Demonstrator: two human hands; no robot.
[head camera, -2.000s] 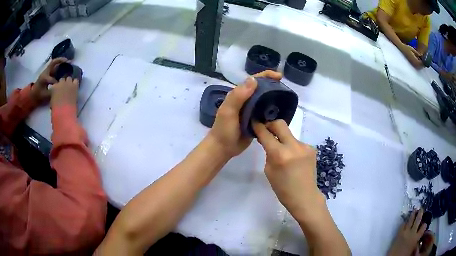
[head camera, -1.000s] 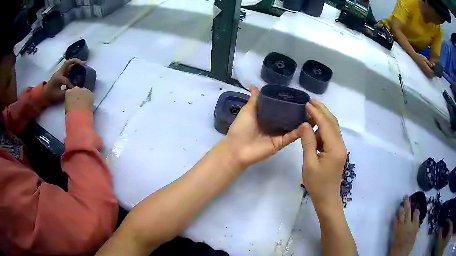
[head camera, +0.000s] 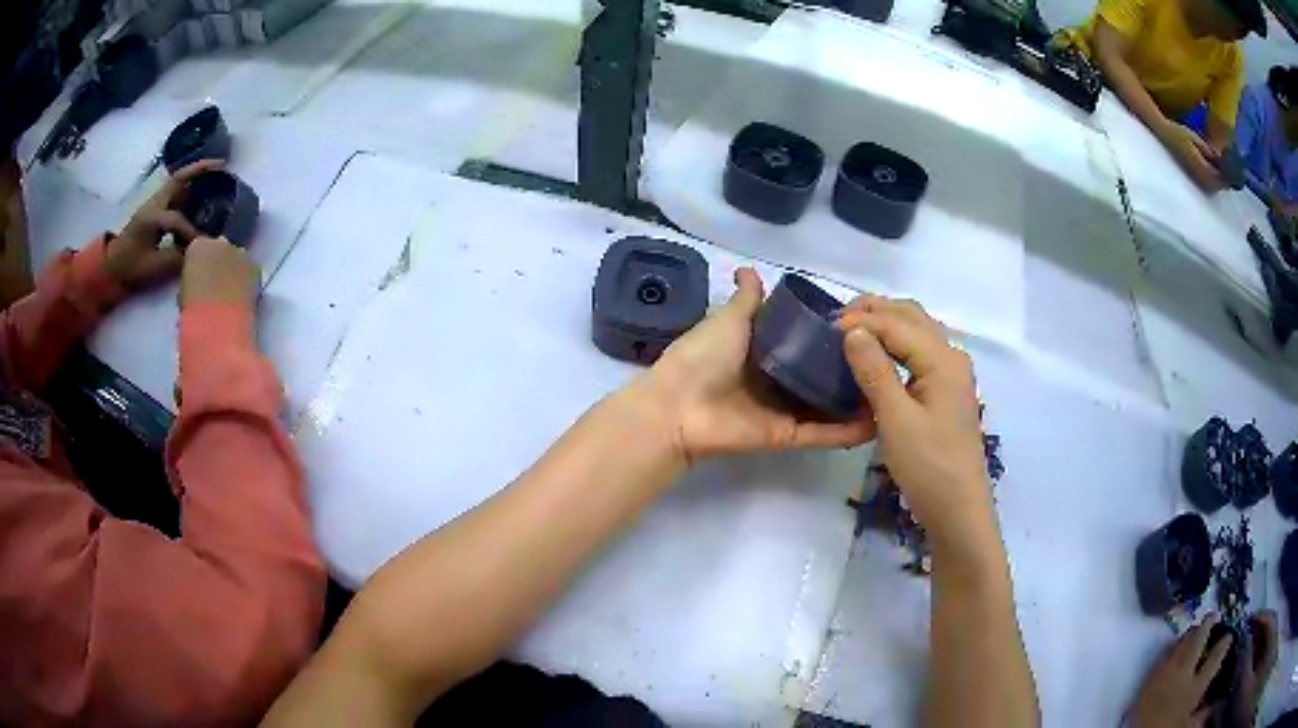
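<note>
A dark grey plastic housing (head camera: 806, 349) rests tilted on the open palm and fingers of my left hand (head camera: 719, 391). My right hand (head camera: 918, 391) grips the housing's right rim with thumb and fingers; its inside is mostly hidden. Another housing (head camera: 651, 292) sits on the white bench covering just left of my left hand, a recessed face with a round hub up. A heap of small dark inserts (head camera: 890, 519) lies partly hidden behind my right wrist.
Two housings (head camera: 773, 171) (head camera: 880, 188) stand open side up beyond my hands, right of the green post (head camera: 612, 114). A neighbour in an orange sleeve (head camera: 228, 370) handles a housing at left. Another person's hands (head camera: 1203, 676), housings and inserts are at lower right. Two people sit at upper right.
The housing in my hands went from its open side facing me, with my right fingers inside, to upright on my left palm, then tilted. My right hand has moved onto its rim.
</note>
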